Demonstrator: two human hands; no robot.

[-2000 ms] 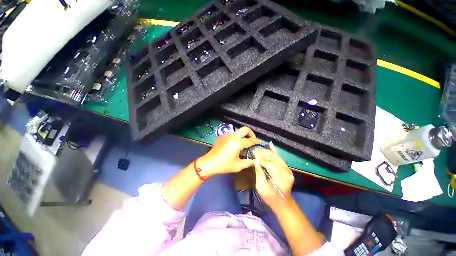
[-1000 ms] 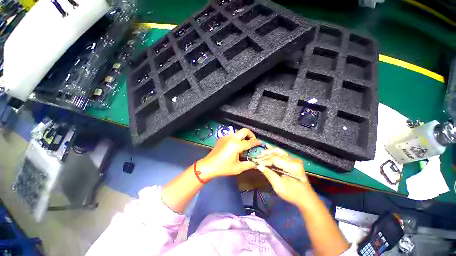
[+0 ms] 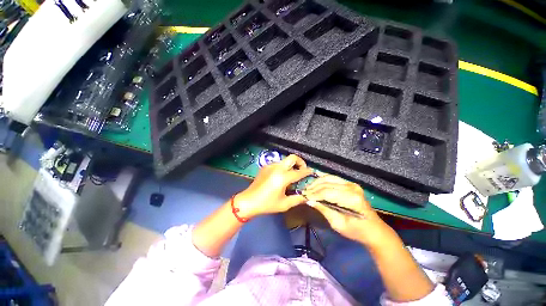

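My left hand (image 3: 272, 185), bare with a red string at the wrist, holds a small dark housing (image 3: 297, 186) with a pale teal face between thumb and fingers, over my lap just off the bench edge. My right hand (image 3: 342, 202) is closed on a thin pen-length tool, perhaps tweezers (image 3: 340, 208). Its tip is at the housing. My fingers cover most of the housing, so contact with the tip is hard to tell.
Black foam trays (image 3: 353, 149) lie stacked askew, small parts in some pockets. A blue-white part (image 3: 269, 157) lies at the bench edge. At right are a bottle (image 3: 506, 170), a wipe (image 3: 517, 216), a dark loop (image 3: 474, 206) and a meter (image 3: 466, 280). Clear trays (image 3: 90, 98) lie left.
My right hand has turned from pointing up to reaching in from the right, and the tool has swung from steep to nearly level. My left hand stays on the housing. The view has shifted slightly.
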